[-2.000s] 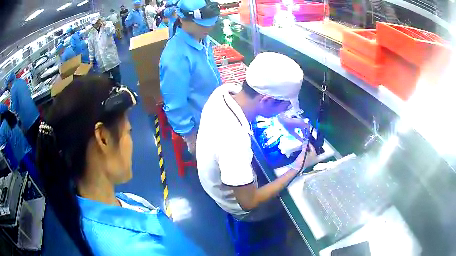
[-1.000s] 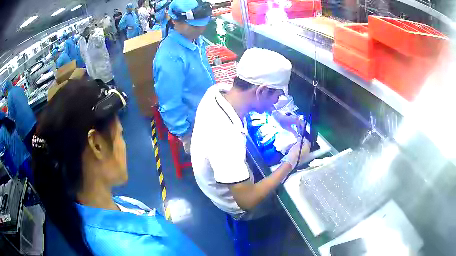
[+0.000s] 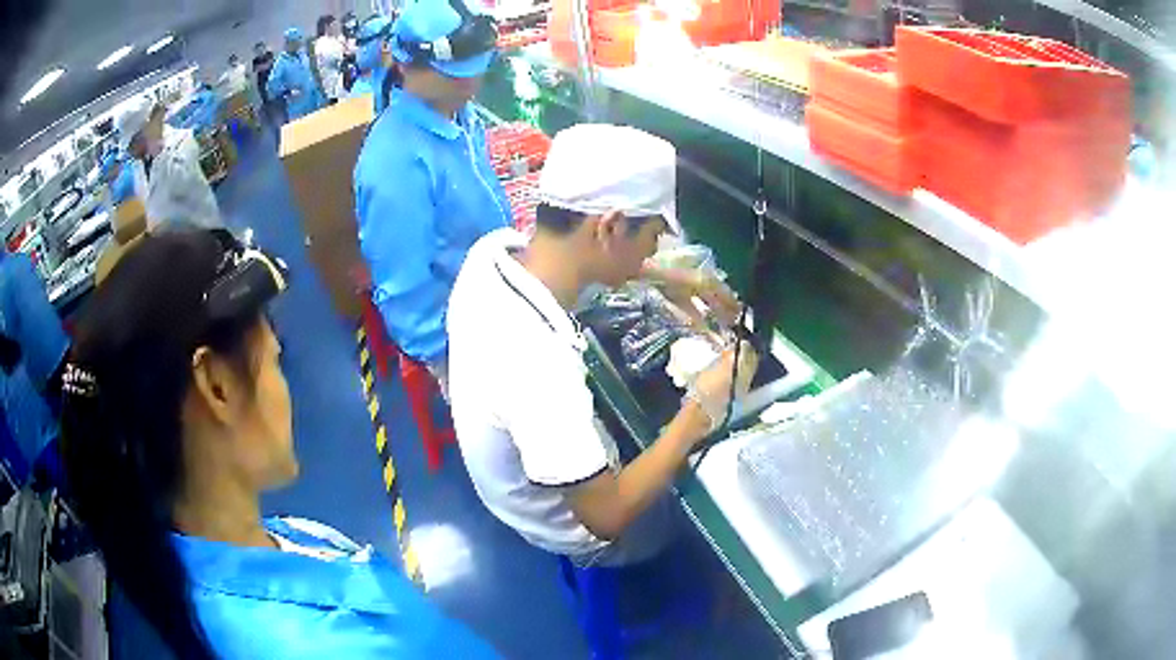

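Observation:
Neither of my hands is in the picture. Nearest in front on the green-topped bench (image 3: 628,426) lies a large bumpy transparent slab (image 3: 858,484) on a white mat. A dark smartphone (image 3: 880,628) lies on a white sheet (image 3: 948,600) at the bottom right. A glossy clear figure with spread limbs (image 3: 961,338) is behind the slab, partly washed out by glare. A person in a white cap and white shirt (image 3: 516,374) bends over the bench, hands on a pale piece (image 3: 694,359) near crinkled clear film or bags (image 3: 632,325).
Orange-red bins (image 3: 1012,129) are stacked on the white shelf (image 3: 890,194). A person in blue (image 3: 258,587) is close at lower left. Another in blue (image 3: 432,219) stands beyond, near a cardboard box (image 3: 329,194) and red stool (image 3: 426,413). Yellow-black tape (image 3: 383,464) crosses the blue floor.
The view has shifted, so people, shelf and bins appear farther left. The blue glare over the working person's area has faded. The clear spread-limbed figure shows more clearly.

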